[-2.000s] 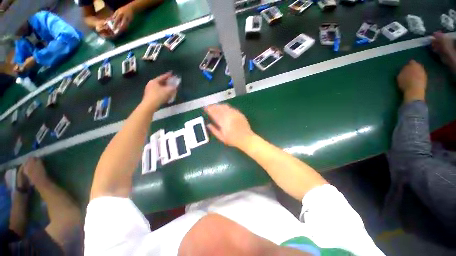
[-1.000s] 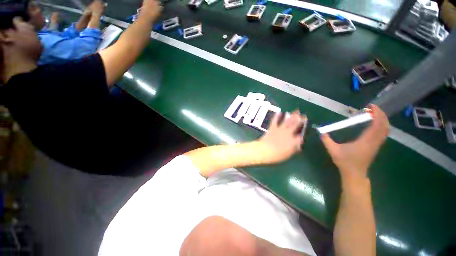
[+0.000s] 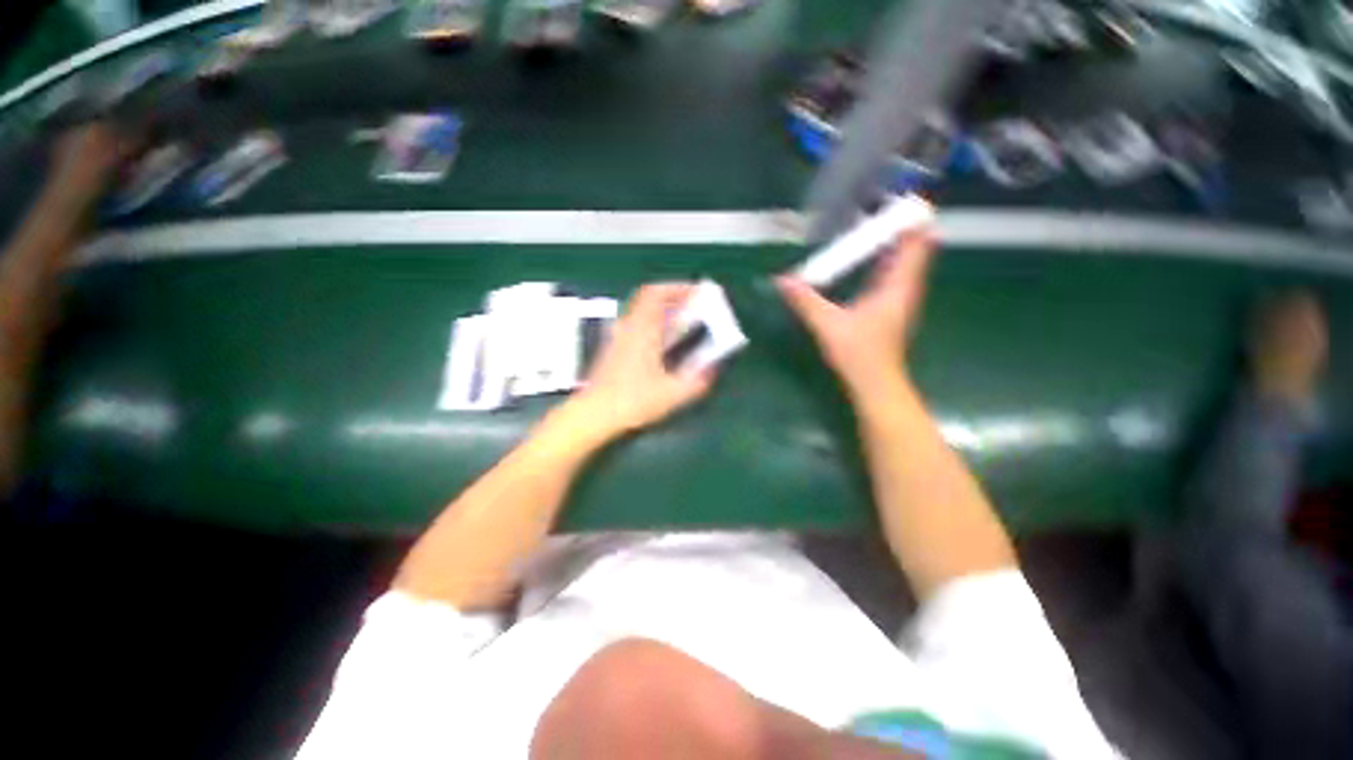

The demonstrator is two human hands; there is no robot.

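My left hand (image 3: 638, 364) holds a white front cover (image 3: 718, 324) with a dark window, tilted above the green ledge. My right hand (image 3: 871, 312) grips a white case part (image 3: 861, 245), seen edge-on as a narrow bar, between thumb and fingers. The two parts are apart. A loose overlapping stack of white front covers (image 3: 527, 345) lies on the ledge left of my left hand. The frame is blurred, so the insides of the held parts do not show clearly.
A pale rail (image 3: 445, 227) runs between the ledge (image 3: 267, 356) and the dark green conveyor (image 3: 594, 141), which carries several blurred units with blue parts. A grey post (image 3: 898, 112) rises behind my right hand. Other people's arms show at far left and right.
Since one second ago the view has swung back to the right. My left hand has lifted a front cover clear of the stack. My right hand still holds the narrow white part.
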